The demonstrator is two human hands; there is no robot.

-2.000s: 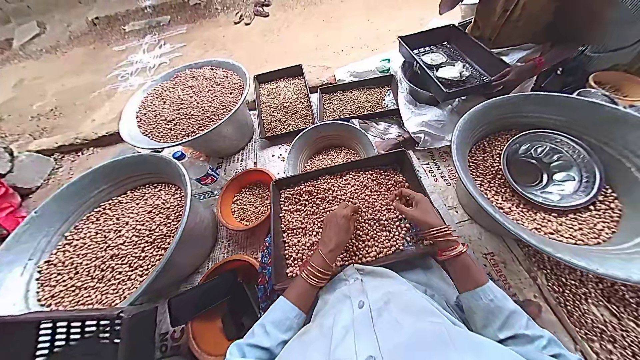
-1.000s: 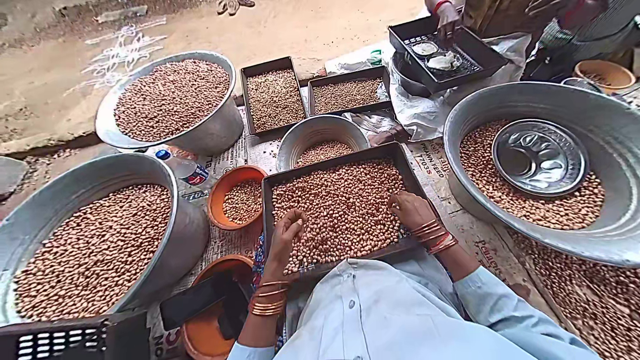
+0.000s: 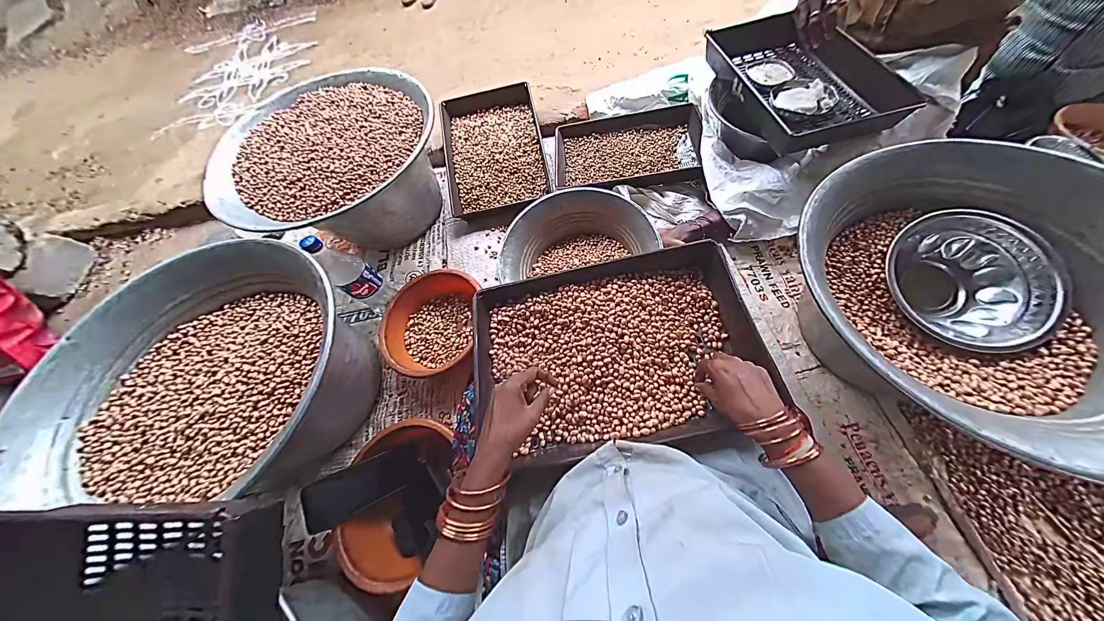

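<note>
A dark rectangular tray [image 3: 485,345] full of small brown nuts or seeds [image 3: 604,345] lies at my lap. Over its left front part is my left hand [image 3: 519,404], thumb and forefinger curled close together; whether a nut is between them is too small to tell. My right hand [image 3: 733,385] is at the tray's right side, fingertips down at the nuts and bent inward. What it holds, if anything, is hidden. An orange bowl [image 3: 393,323] partly filled with nuts stands just left of the tray, and a round metal pan [image 3: 517,233] with some nuts touches its far side.
Large metal tubs of nuts stand at left [image 3: 349,414], far left [image 3: 427,129] and right [image 3: 811,233], the last with a steel plate [image 3: 979,280] inside. Two smaller trays [image 3: 448,155] [image 3: 565,155] lie beyond. A bottle [image 3: 349,267] stands at left. Another person's hand [image 3: 815,17] reaches a black crate [image 3: 888,95].
My left hand was near my right hand over the middle of the nuts, then moved left to the tray's left front. The other person's hand has appeared at the black crate.
</note>
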